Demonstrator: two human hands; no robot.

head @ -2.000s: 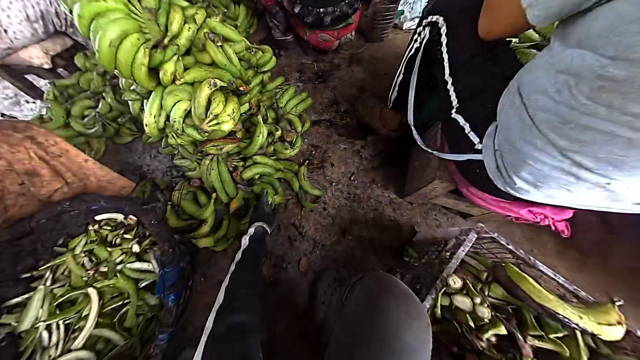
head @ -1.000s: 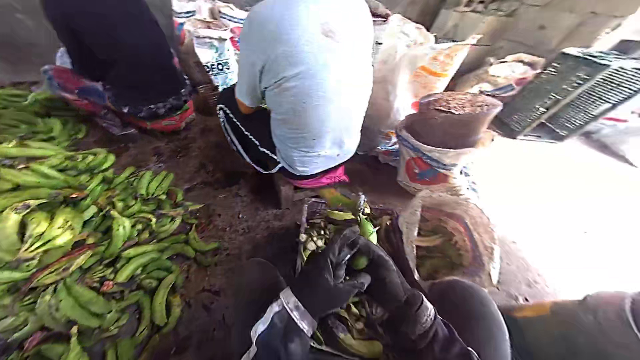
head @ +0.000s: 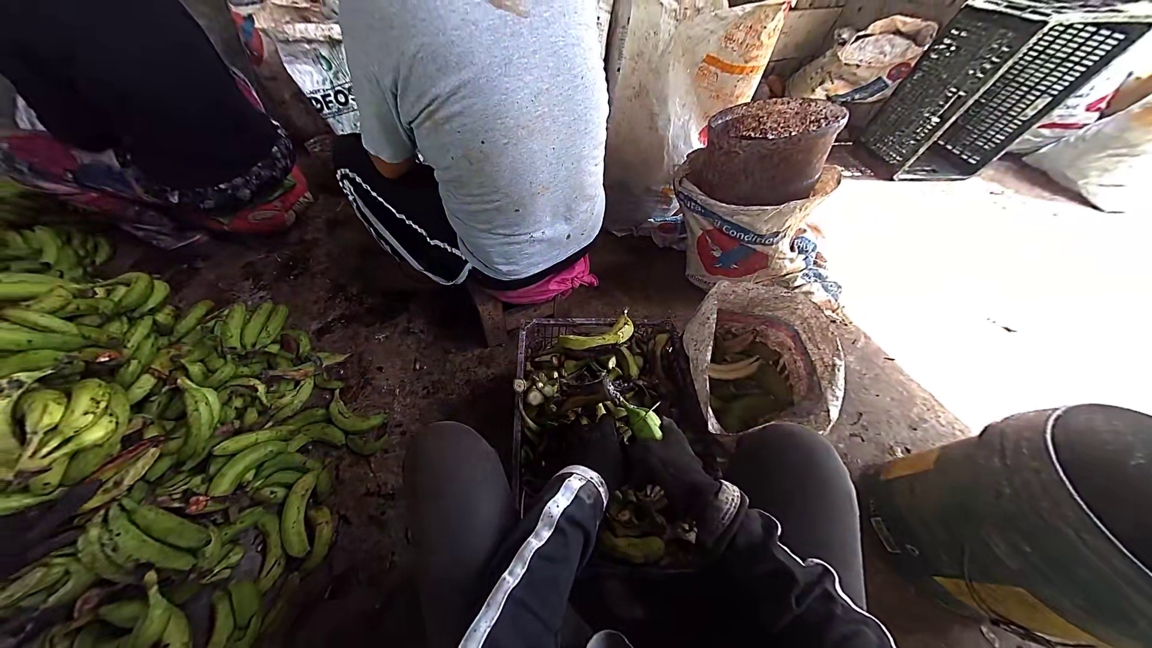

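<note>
Both my hands, in dark gloves, are close together over a plastic crate (head: 520,432) of plantain peels and cut ends between my knees. My right hand (head: 668,463) is closed on a green plantain (head: 643,421), whose upper end shows above the fingers. Beside it on the left, my left hand (head: 589,447) is dark against the peels; its fingers are hard to make out, and what it holds cannot be told. A yellow-green plantain piece (head: 598,337) lies at the crate's far end.
A large heap of green plantains (head: 243,459) covers the floor at left. An open sack (head: 823,378) with peels stands right of the crate. Ahead, a person in a grey shirt (head: 513,135) sits close by; another person is at upper left. A dark barrel (head: 1017,513) lies at right.
The view has swung from the floor and heap toward the crate. Two seconds ago my hands were out of view; one second ago they were together over the crate, as now.
</note>
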